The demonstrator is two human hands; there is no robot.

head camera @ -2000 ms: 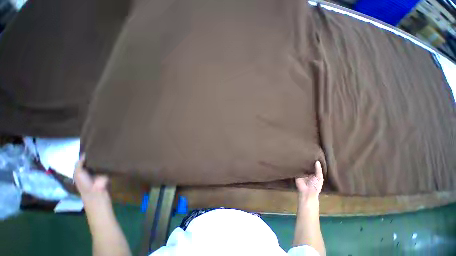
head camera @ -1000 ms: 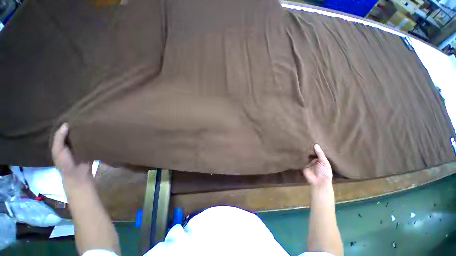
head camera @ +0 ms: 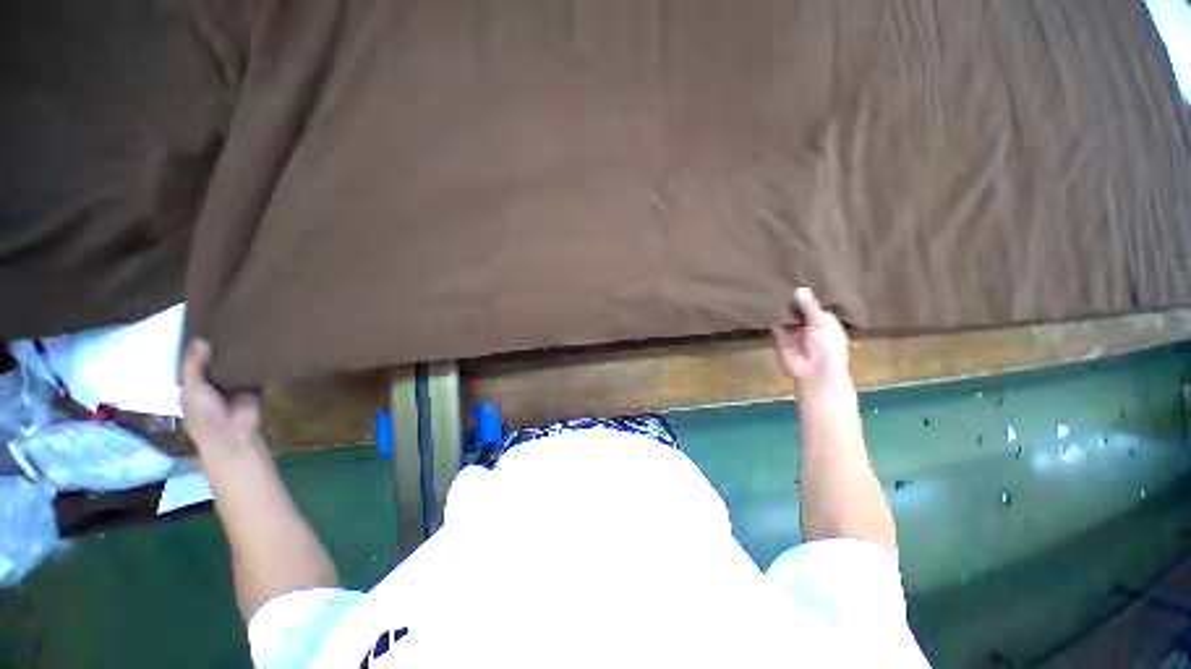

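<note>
The brown fabric (head camera: pixel 549 196) covers most of the table, with soft folds at its right part and a deeper fold at the left. My left hand (head camera: pixel 220 403) pinches its near edge at the left, close to the white paper. My right hand (head camera: pixel 815 342) pinches the same edge further right, above the wooden table border (head camera: pixel 627 375). The edge between my hands is nearly straight and lies along the border. The fingertips are partly hidden by the cloth.
The metal rail (head camera: pixel 428 457) overhangs the near table edge between blue pieces (head camera: pixel 487 426). White paper (head camera: pixel 128 366) and crumpled clear plastic (head camera: pixel 89 451) lie at the left. The green floor (head camera: pixel 1045 451) has scattered scraps.
The cloth's near edge between my hands has straightened and come down along the border. Both hands still hold it. The view has tilted down, so the far table edge has mostly left the picture.
</note>
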